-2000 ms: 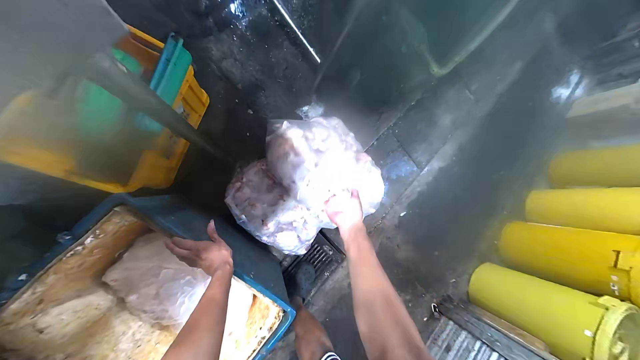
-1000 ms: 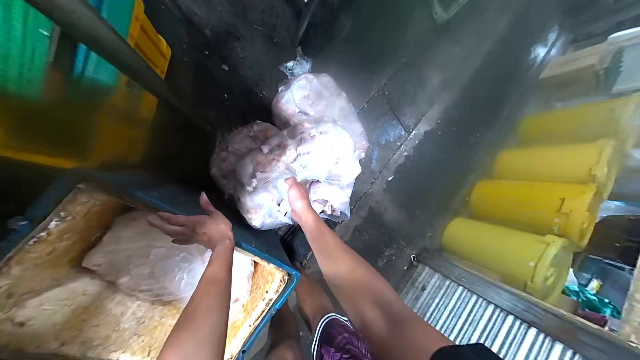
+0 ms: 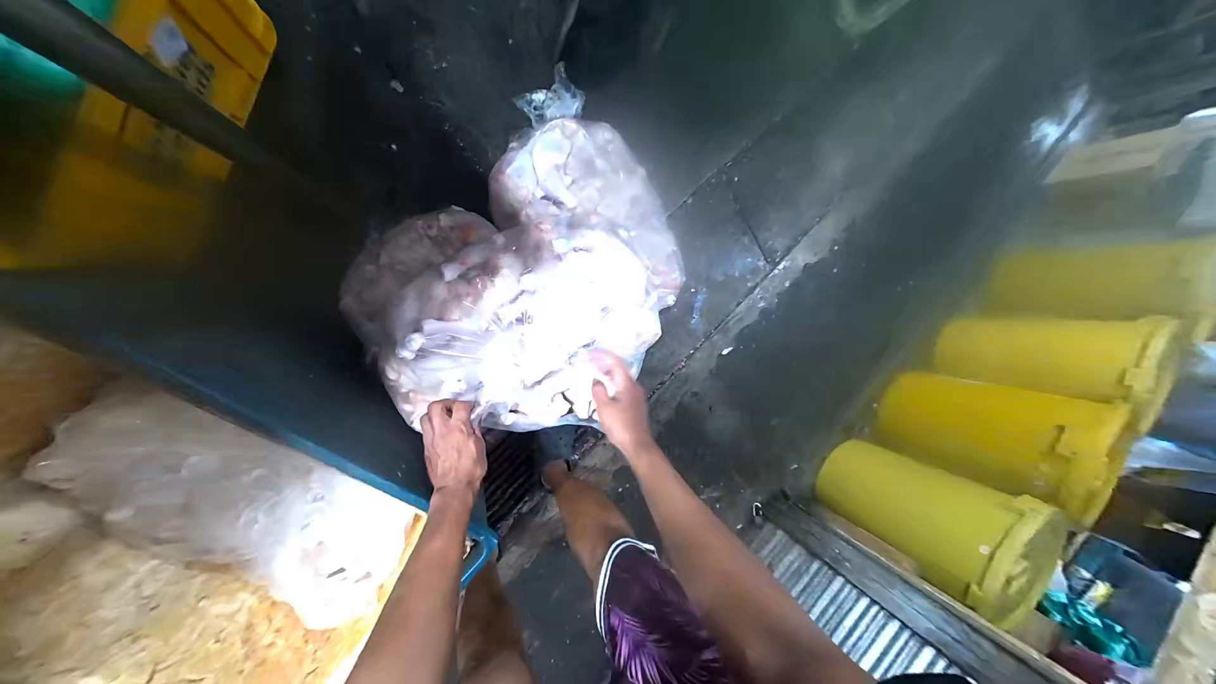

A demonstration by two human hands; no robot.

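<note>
Several clear plastic bags packed with pale pinkish pieces, perhaps raw meat, stand together on the dark wet floor; the nearest bag (image 3: 541, 313) is bright with glare, and one behind it (image 3: 584, 180) has a knotted top. My left hand (image 3: 453, 445) grips the lower left edge of the near bag with curled fingers. At that bag's lower right edge, my right hand (image 3: 617, 399) has its fingers closed on the plastic. To the left, a blue-rimmed insulated bin (image 3: 285, 432) with a stained yellowish inside holds another filled plastic bag (image 3: 209, 494).
Yellow lidded barrels (image 3: 997, 418) line the right side, beside a corrugated metal sheet (image 3: 855, 598) with a wooden edge. A yellow crate (image 3: 190, 76) is at upper left behind a dark bar (image 3: 123, 81). A floor drain grate (image 3: 513, 470) lies near my foot.
My left hand has moved from above the bin to the near bag's lower left edge and taken hold there. My right hand stays at the bag's lower right part.
</note>
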